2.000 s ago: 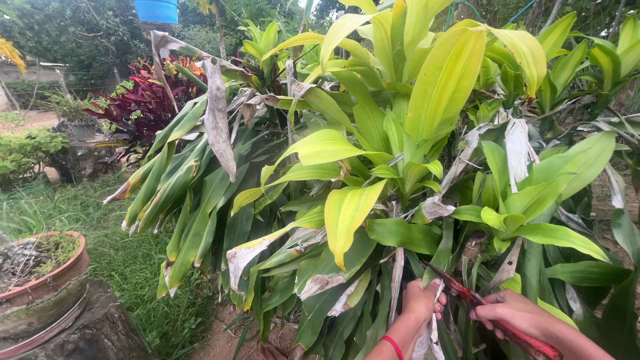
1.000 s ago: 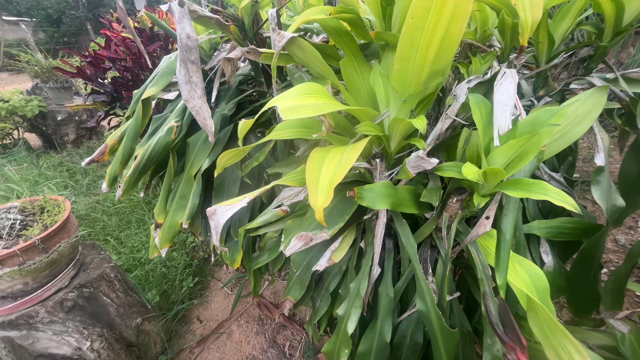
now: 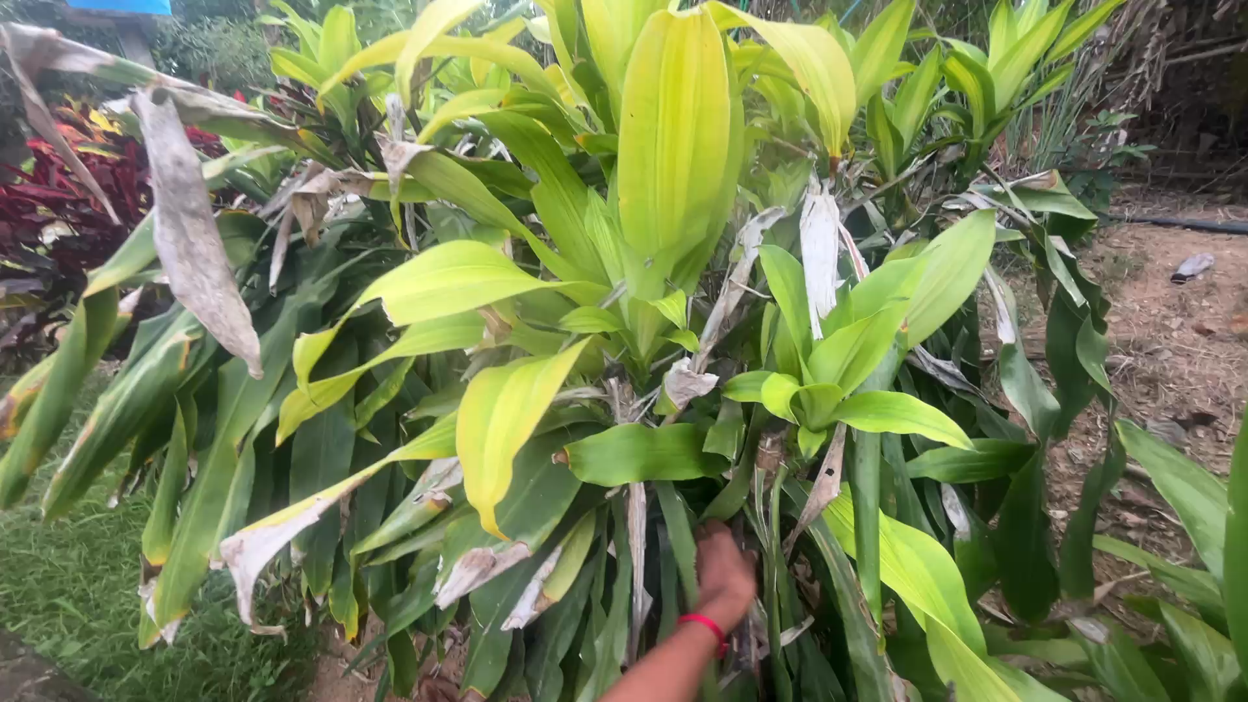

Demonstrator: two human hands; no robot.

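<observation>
A large leafy plant (image 3: 673,175) with yellow-green and dark green strap leaves fills the middle of the head view. My left hand (image 3: 724,575), with a red band (image 3: 704,632) at the wrist, reaches in among its lower leaves near the stems. Leaves hide the fingertips, so what they touch or hold does not show. Just above the hand is a short green leaf (image 3: 643,454) with a brown, cut-looking end. Dry, whitish leaf pieces (image 3: 819,253) hang among the green ones, and a long withered leaf (image 3: 190,224) droops at the upper left. My right hand is out of view.
Red-leaved shrubs (image 3: 58,205) stand behind at the left, above green grass (image 3: 58,575). Bare brown soil (image 3: 1170,322) with dry litter lies to the right, crossed by a dark hose or pipe (image 3: 1189,224). More broad green leaves (image 3: 1189,497) rise at the lower right.
Two seconds ago both hands were at the lower right, the right one on a red-handled tool. Now only my left hand shows, inside the lower foliage. The view has shifted right.
</observation>
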